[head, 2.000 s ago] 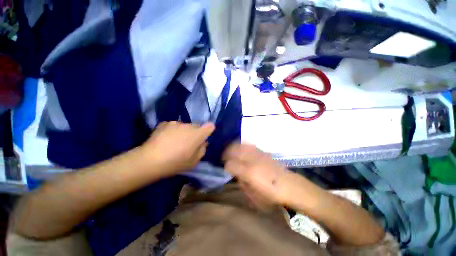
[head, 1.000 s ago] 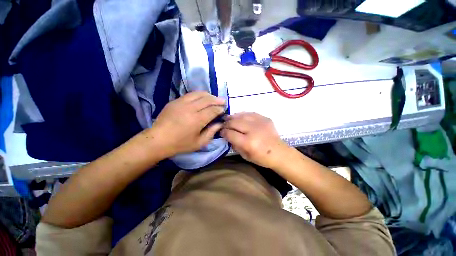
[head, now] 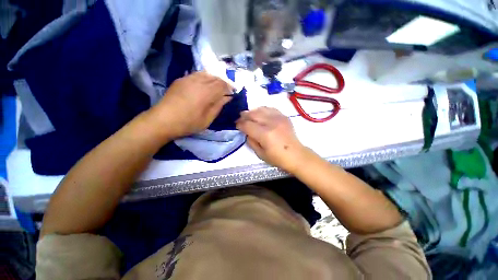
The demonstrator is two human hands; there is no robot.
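Note:
The navy and grey-blue garment (head: pixel 82 93) lies heaped left of the needle. My left hand (head: pixel 194 101) holds its cloth just below the presser foot (head: pixel 240 68); the fingertips are close to the foot. My right hand (head: pixel 268 134) pinches the right edge of a navy part (head: pixel 226 114) between thumb and fingers. A grey-blue piece with a dark curved edge (head: pixel 213 146) lies below my hands at the table front. The needle area is bright and blurred, so the needle itself cannot be made out.
Red-handled scissors (head: pixel 319 93) lie right of the needle, blades beside a blue knob (head: pixel 274 86). The machine head (head: pixel 404 27) overhangs the upper right. A measuring strip (head: pixel 218 179) runs along the table's front edge. Grey-green pieces (head: pixel 437 186) hang or lie at lower right.
Since one second ago, the left hand has moved up towards the presser foot with the cloth. The navy side now shows between my hands, where a pale strip with a navy edge showed.

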